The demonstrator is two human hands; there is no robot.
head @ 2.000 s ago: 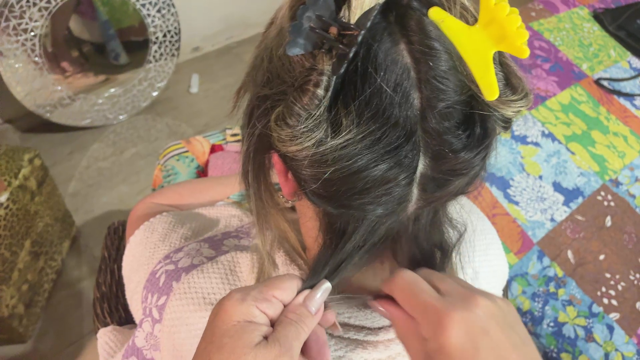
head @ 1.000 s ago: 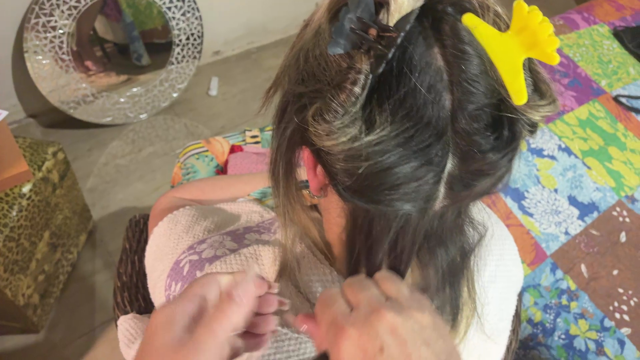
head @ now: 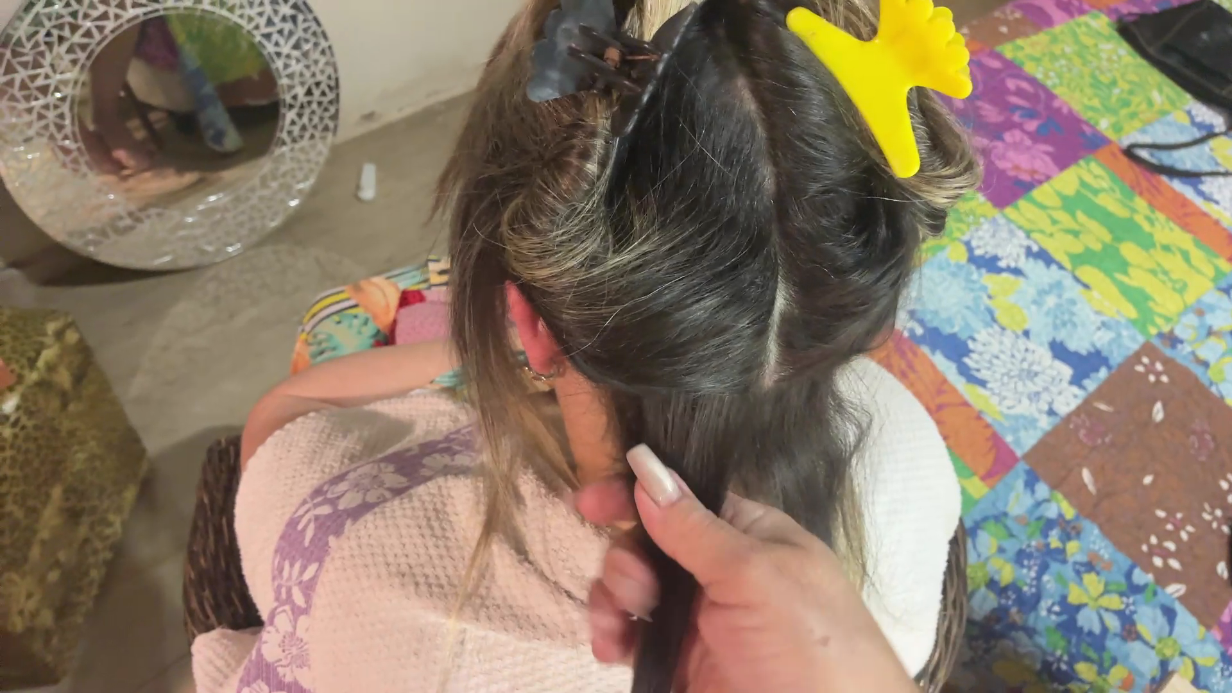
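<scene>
My right hand (head: 760, 577) is closed around a smooth dark lock of hair (head: 669, 616) below the nape of a seated person. My thumb lies over the front of the lock, and blurred fingertips show at its left side. My left hand is out of view. The person's dark hair (head: 674, 289) has lighter streaks and a central parting. A dark claw clip (head: 577, 58) holds hair at the upper left, a yellow claw clip (head: 895, 72) at the upper right. Loose strands hang beside the left ear (head: 531, 332).
A pale towel with a purple floral band (head: 327, 529) covers the person's shoulders over a dark woven chair (head: 217, 549). A round mirror (head: 313, 125) leans at the wall. A gold patterned box (head: 67, 500) stands left; a patchwork cover (head: 1088, 385) spreads at right.
Both hands were at the hair ends two seconds ago. Since then my left hand has left the view, and my right hand has closed around the dark lock.
</scene>
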